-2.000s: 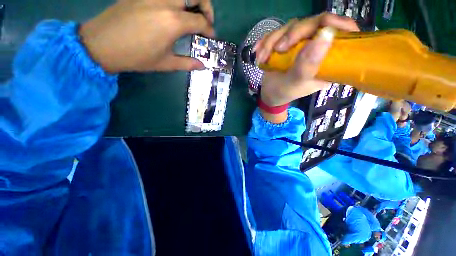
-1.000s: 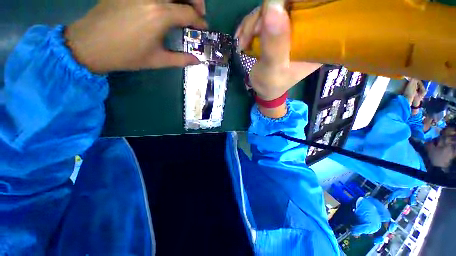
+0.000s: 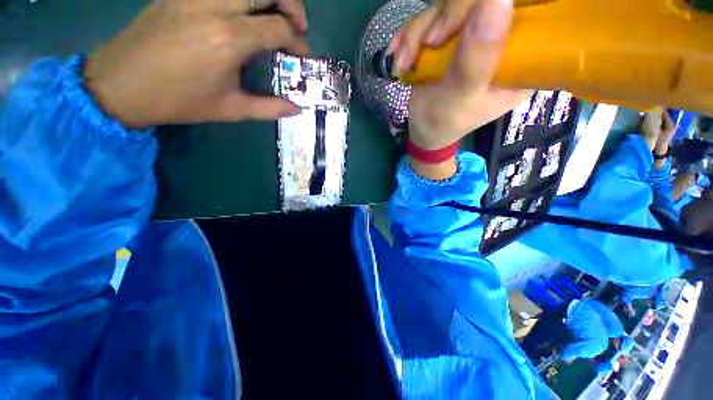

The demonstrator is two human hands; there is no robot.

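Observation:
The silver-white phone frame (image 3: pixel 302 164) lies upright in view on the dark green mat, with a mainboard (image 3: pixel 317 80) at its top end and a black flex cable (image 3: pixel 319 148) down its middle. My left hand (image 3: pixel 199 66) is at the frame's upper left edge, thumb and fingers on either side of its top corner, gripping or steadying it. My right hand (image 3: pixel 461 74) holds the yellow-orange electric screwdriver (image 3: pixel 594 55). Its black nose (image 3: pixel 385 64) is over the round dotted screw dish (image 3: pixel 381 98), to the right of the frame. No screw is discernible.
A black component tray (image 3: pixel 491 195) with silver-white boards lies right of my right wrist, beside a white sheet (image 3: pixel 586 148). A black cable (image 3: pixel 578 224) crosses my right sleeve. Another worker's blue sleeve (image 3: pixel 625 234) and a more distant worker (image 3: pixel 588 328) are at the right.
The screwdriver nose moved left toward the frame's top by one second ago and is now back over the dish. The frame and my left hand have shifted slightly left.

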